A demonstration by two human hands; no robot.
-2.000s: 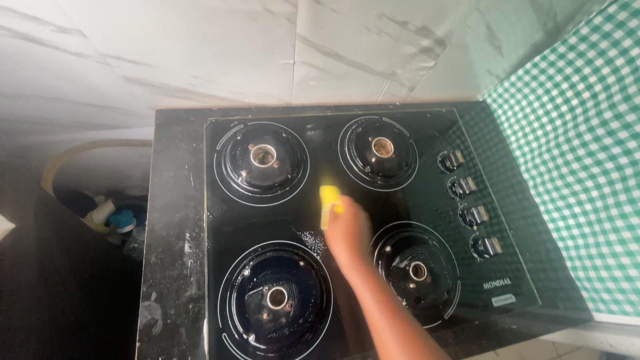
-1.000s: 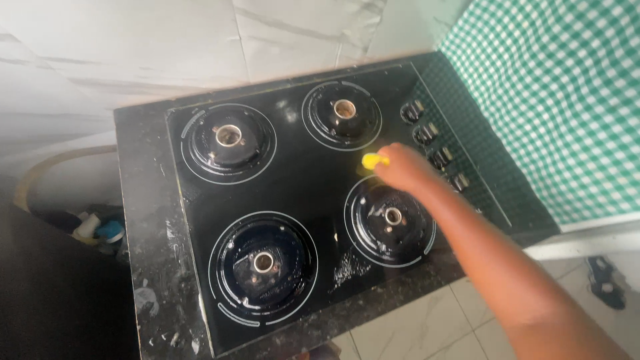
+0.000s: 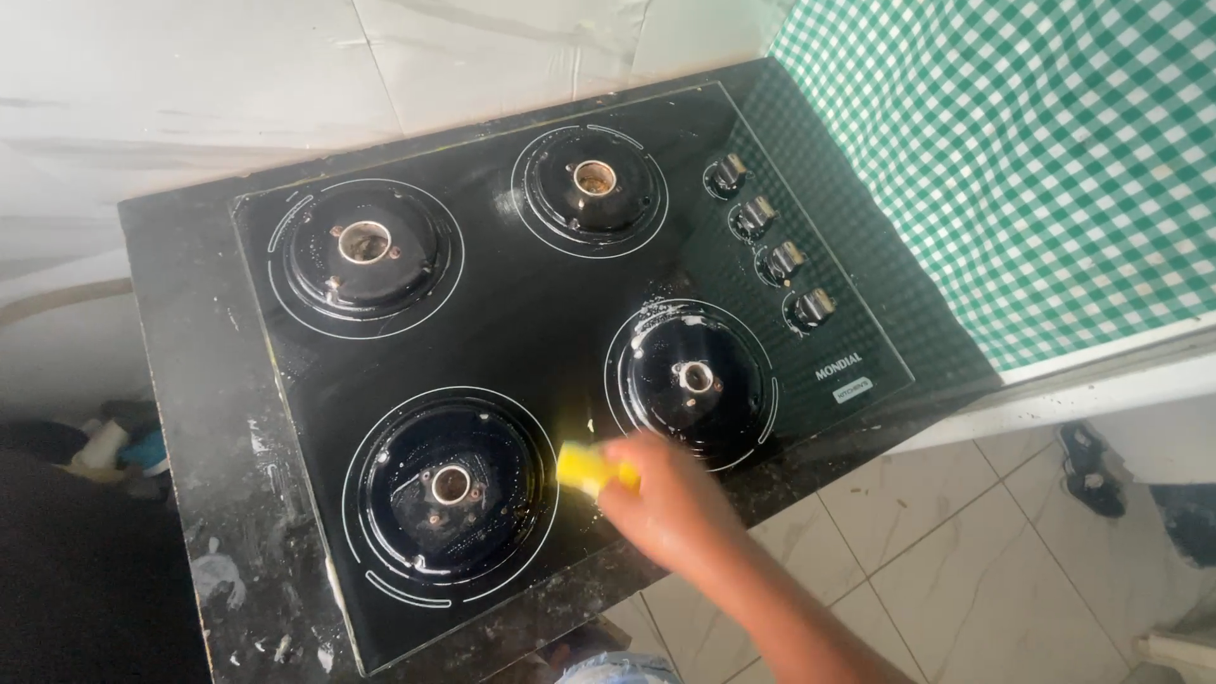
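Observation:
A black glass cooktop [image 3: 503, 285] with four round burner wells lies in a dark stone counter. My right hand [image 3: 660, 494] grips a yellow sponge [image 3: 594, 467] over the glass between the two front burner wells. The sponge is at the right rim of the front left burner well [image 3: 451, 532]; the front right burner well [image 3: 698, 418] is just beyond my hand. Soapy wet streaks and droplets show on the glass and wells. Control knobs [image 3: 784, 261] stand along the right side. My left hand is out of view.
A green and white checked cloth [image 3: 1026, 161] hangs at the right. Behind the counter [image 3: 176, 313] rises a marbled wall [image 3: 475, 57]. Assorted items [image 3: 104, 446] sit low at the left. Dark footwear [image 3: 1091, 470] lies on the tiled floor.
My right hand with the sponge has moved from behind the front right burner well to the front, between the two front wells. The view has shifted and turned somewhat.

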